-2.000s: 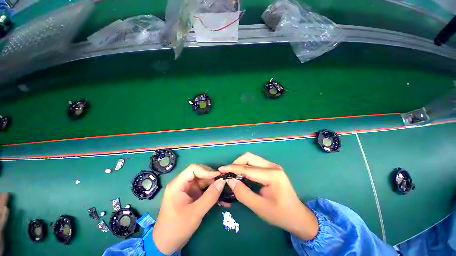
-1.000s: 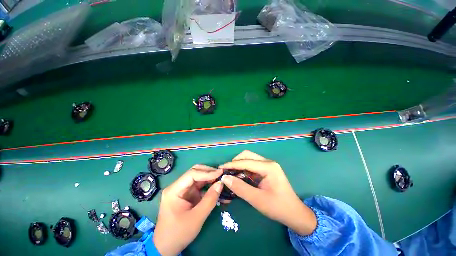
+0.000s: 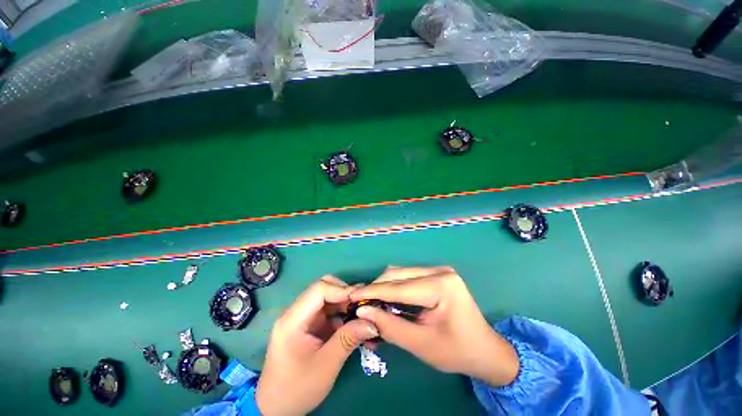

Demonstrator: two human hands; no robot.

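Note:
My left hand (image 3: 313, 345) and my right hand (image 3: 435, 325) meet at the lower centre, both bare. Between their fingers they hold a round black unit (image 3: 386, 309), tilted so its edge shows. The fingers cover much of it; any small part between the fingertips cannot be made out. A small white-silver heap (image 3: 373, 362) lies on the mat just below the held unit, partly beside the left thumb.
Black units (image 3: 260, 266) lie on the bench mat, several at left and two at right. Silvery pieces (image 3: 154, 357) lie at lower left. The green belt (image 3: 244, 179) carries spaced units. Plastic bags (image 3: 480, 49) and a white card (image 3: 338, 45) are on the far rail.
The held unit has tilted to a more edge-on view and the fingers have shifted around it. Belt units have moved slightly right in the picture. The view has shifted a little.

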